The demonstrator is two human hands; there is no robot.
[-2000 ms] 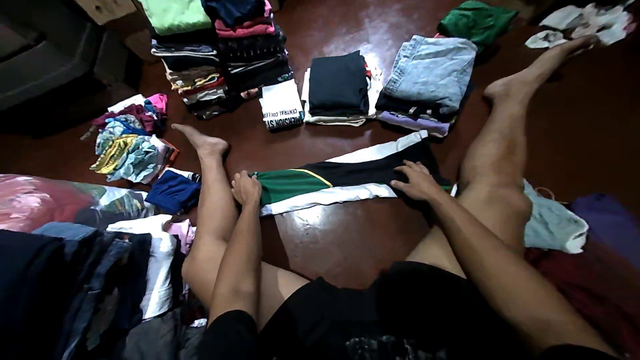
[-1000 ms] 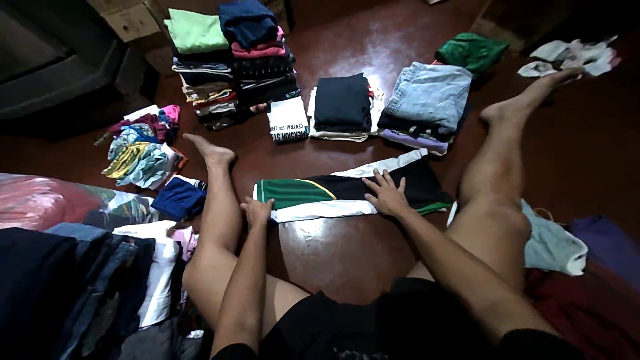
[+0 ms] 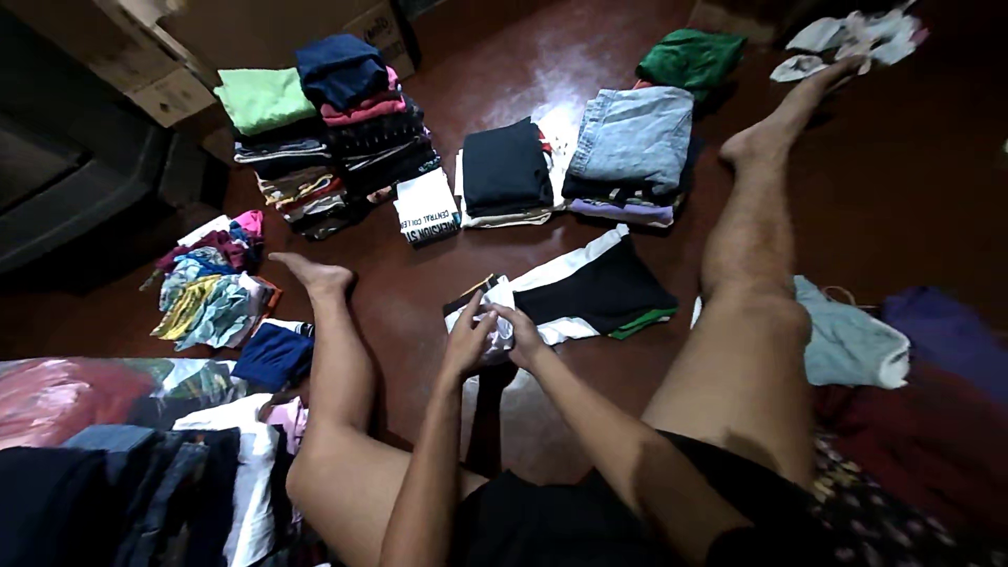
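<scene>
A black garment with white side panels and a green edge (image 3: pixel 587 290) lies on the dark red floor between my legs. Its left end is turned over, showing bunched white cloth. My left hand (image 3: pixel 470 335) pinches that white cloth at its left side. Just to the right, my right hand (image 3: pixel 521 335) grips the same cloth, its fingertips close to those of my left. Beyond the garment lies a folded white cloth with black print (image 3: pixel 426 206), beside a pile topped by a folded black cloth (image 3: pixel 505 168).
Tall clothes stacks carry a lime green cloth (image 3: pixel 264 98) and a navy cloth (image 3: pixel 341 69). Folded light denim (image 3: pixel 632 138) tops another pile. Small crumpled clothes (image 3: pixel 209 295) and a folded blue cloth (image 3: pixel 274 354) lie left; jeans (image 3: pixel 157 480) lie nearer. A pale blue garment (image 3: pixel 846 335) is right.
The garment lay stretched out with its green end at the left; that end is now folded over to the right. My right hand has moved left, next to my left hand.
</scene>
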